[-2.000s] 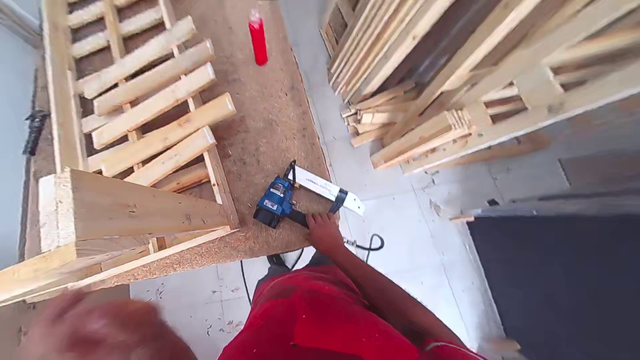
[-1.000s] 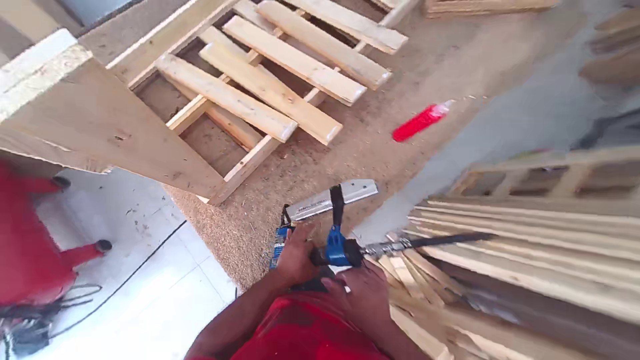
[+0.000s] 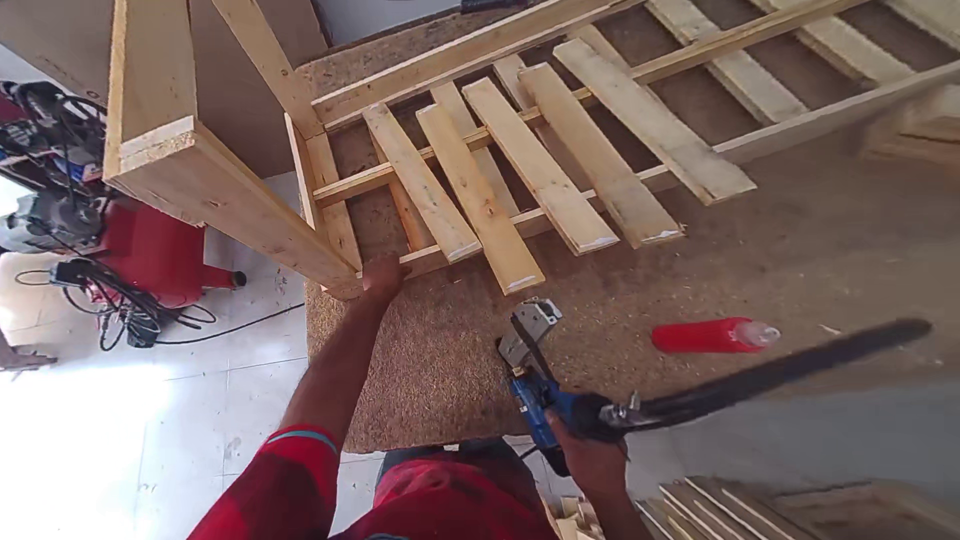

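Note:
My right hand [image 3: 589, 454] grips the handle of a blue pneumatic nailer [image 3: 534, 409], whose grey metal magazine points up over the chipboard tabletop [image 3: 420, 360]. A dark hose runs from its metal fitting to the right. My left hand [image 3: 385, 276] rests on the near rail of a wooden frame [image 3: 536, 221], close to the corner where an upright wooden end piece [image 3: 240, 202] stands. Whether its fingers close around the rail cannot be told. Several loose-looking wooden slats [image 3: 540, 169] lie slantwise across the frame's rails. A red bottle [image 3: 701, 335] with a clear tip lies right of the nailer.
A red air compressor [image 3: 150, 251] with coiled black cables [image 3: 139, 315] stands on the tiled floor at left. Stacked wooden strips [image 3: 705, 510] are below the table at lower right. A wooden piece [image 3: 926, 124] lies at the right on the tabletop.
My left hand has left the nailer and is now at the frame's corner. The nailer, in my right hand, now has its magazine pointing up the view. The view has swung.

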